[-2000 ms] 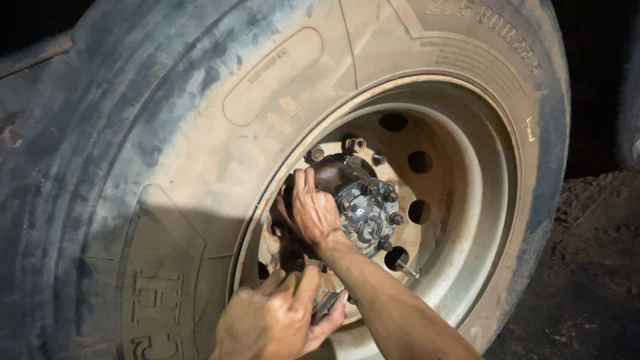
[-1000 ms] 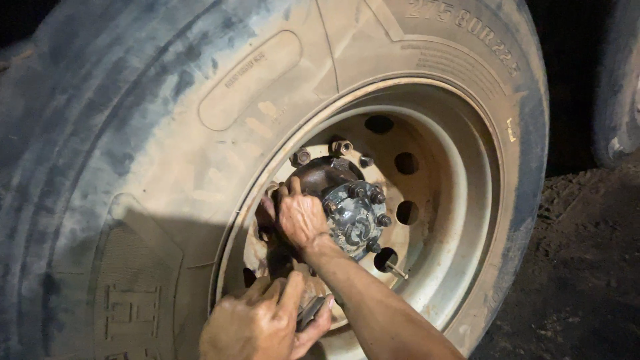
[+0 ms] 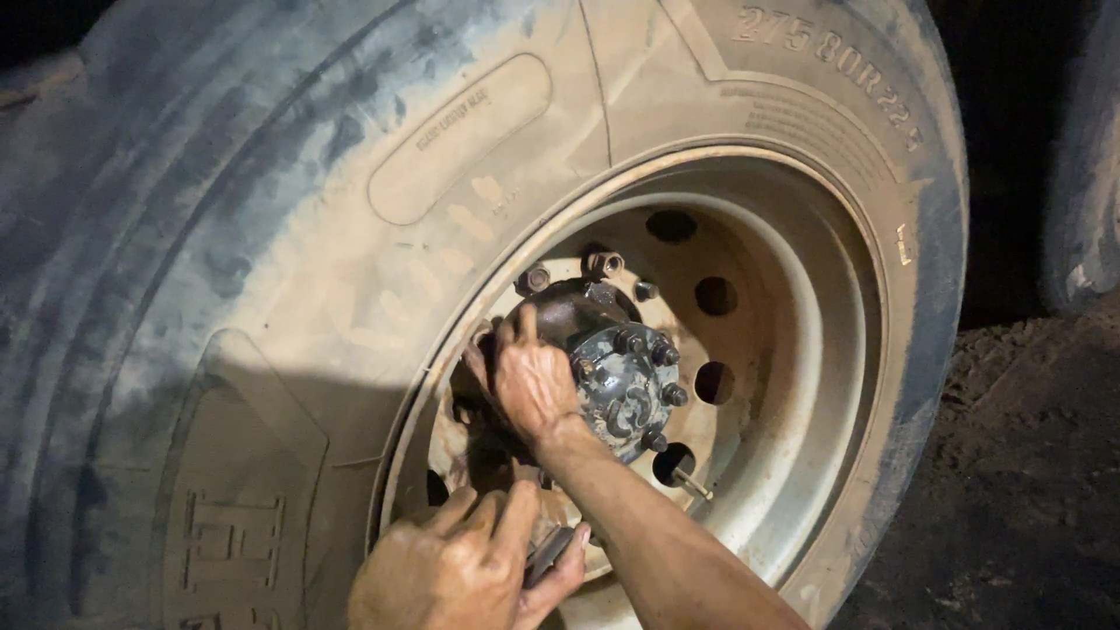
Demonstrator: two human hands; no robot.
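A large dusty truck tyre (image 3: pixel 289 289) surrounds a deep steel wheel rim (image 3: pixel 787 289). At its centre sits a greasy wheel hub with a dark end cap (image 3: pixel 623 389) ringed by studs. My right hand (image 3: pixel 534 381) reaches in at the hub's left side, back of the hand up; whatever its fingertips touch is hidden in shadow. Below and to the left, my left hand (image 3: pixel 468 560) pinches a dark, flat-sided metal piece (image 3: pixel 549 553) between thumb and fingers. Wheel nuts (image 3: pixel 604 262) show above the hub, and a bare stud end (image 3: pixel 646 290) lies to their right.
A valve stem (image 3: pixel 693 484) sticks out by a round hand hole at the lower right of the rim. Dark, rough soil (image 3: pixel 1006 472) lies to the right of the tyre. Part of another tyre (image 3: pixel 1081 175) stands at the right edge. My right forearm crosses the rim's lower part.
Both hands stay at the hub in much the same places. The view has shifted slightly.
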